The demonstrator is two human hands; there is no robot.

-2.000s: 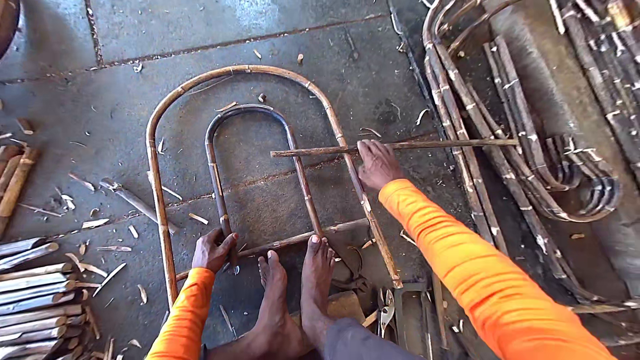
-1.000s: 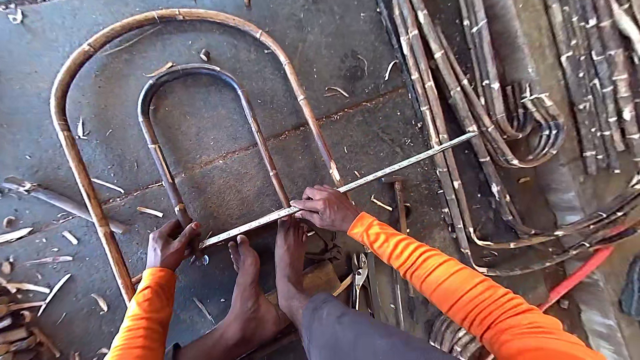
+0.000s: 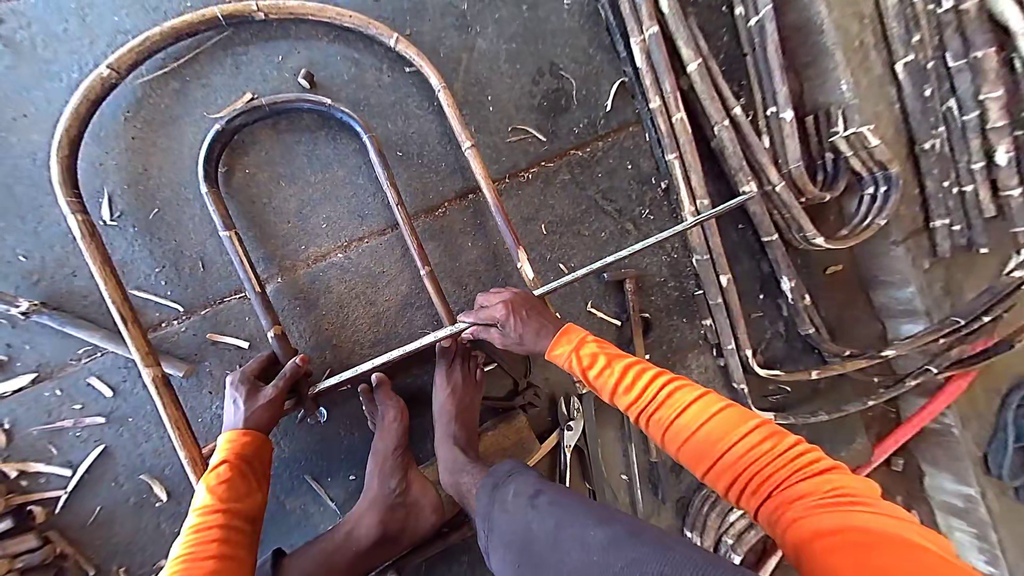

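Two U-shaped bent cane poles lie on the floor, the smaller one [image 3: 398,212] inside the larger one [image 3: 104,260]. A thin pale measuring stick [image 3: 640,246] with marks along it crosses their lower ends at a slant. My right hand [image 3: 512,320] pinches the stick beside the smaller pole's right end. At that pole's left end, my left hand [image 3: 264,392] has its fingers closed round the pole, close to the stick's lower left end. My bare feet rest just below the stick, one with its toes near the smaller pole's right end.
Bent cane poles [image 3: 724,152] lie in bundles at the right, with straight ones [image 3: 912,120] beyond. Pliers [image 3: 571,428] and a hammer [image 3: 634,316] lie below and right of my right hand. A loose pole [image 3: 88,330], cane pieces and shavings are at the left.
A brown cane stick was in my right hand two seconds ago; the pale measuring stick is there now. My right hand has moved down to the smaller pole's right end. The view has come closer.
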